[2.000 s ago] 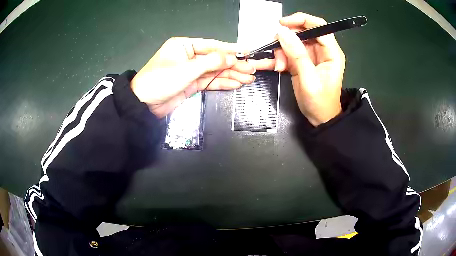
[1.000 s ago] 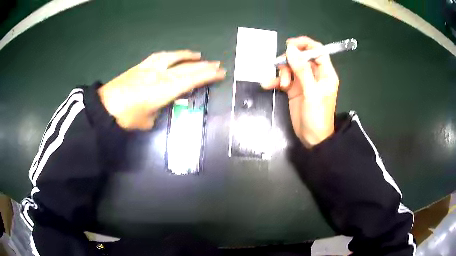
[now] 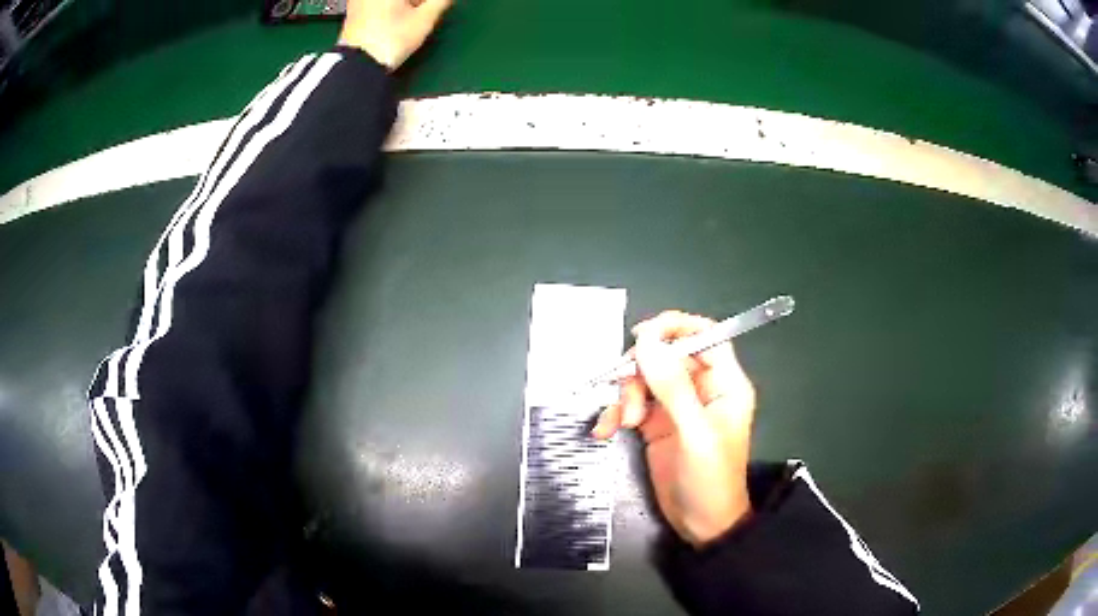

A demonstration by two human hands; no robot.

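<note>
My right hand (image 3: 698, 421) holds silver tweezers (image 3: 741, 324) pen-like, their tips over the adhesive sheet (image 3: 566, 481). The sheet lies flat on the table, bare white at its far part and with rows of thin black strips at its near part. My left hand (image 3: 391, 24) is cut off by the top edge, stretched out over the green conveyor belt. Its fingertips are only partly visible, so what it holds cannot be told. A dark housing with a green board (image 3: 307, 10) shows just left of it, also cut off by the edge.
The dark green tabletop (image 3: 843, 361) curves across the view. A pale strip (image 3: 626, 124) edges it at the back. Beyond lies the brighter green conveyor belt (image 3: 747, 54). A small dark item (image 3: 1085, 165) shows at the far right edge.
My left arm has stretched forward over the belt. The housing is gone from the table beside the sheet. The view has shifted forward, so the sheet and right hand appear lower.
</note>
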